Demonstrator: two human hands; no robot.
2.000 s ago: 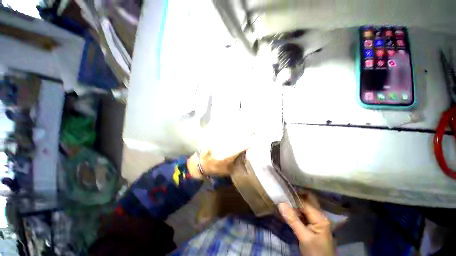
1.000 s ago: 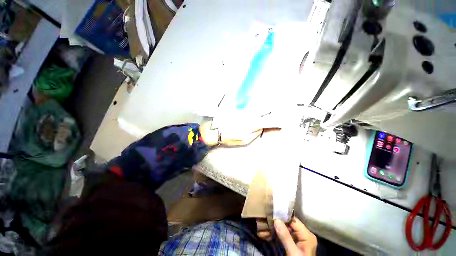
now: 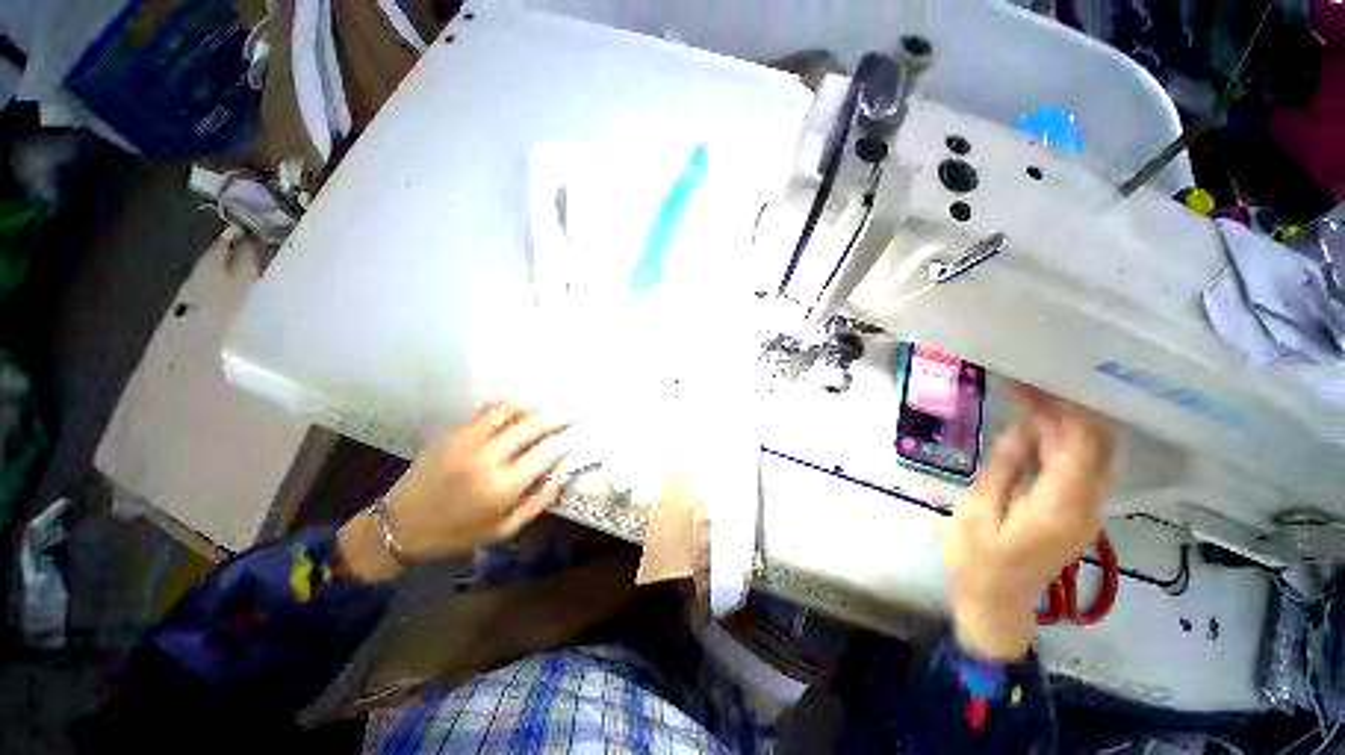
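A white strip (image 3: pixel 732 538) and a tan piece (image 3: pixel 673 534) hang over the table's front edge below the needle area (image 3: pixel 804 351); their upper ends are lost in glare. My left hand (image 3: pixel 490 475) lies at the front edge, left of the strips, fingers bent; whether it holds anything is unclear. My right hand (image 3: pixel 1037 494) is raised and blurred in front of the machine arm, right of the phone (image 3: pixel 940 410). Its fingertips are unclear. Red scissors handles (image 3: pixel 1093 581) show partly behind it.
The white sewing machine arm (image 3: pixel 1018 221) crosses the upper right. A bright blue streak (image 3: pixel 671 217) shows in the glare on the white table (image 3: pixel 398 207). Tan and white strips (image 3: pixel 317 67) hang at the upper left. A white cloth (image 3: pixel 1280 295) lies at the right.
My right hand has let go of the strips and moved right and up to beside the phone. My left hand has moved back from the needle area to the front edge. The view has shifted.
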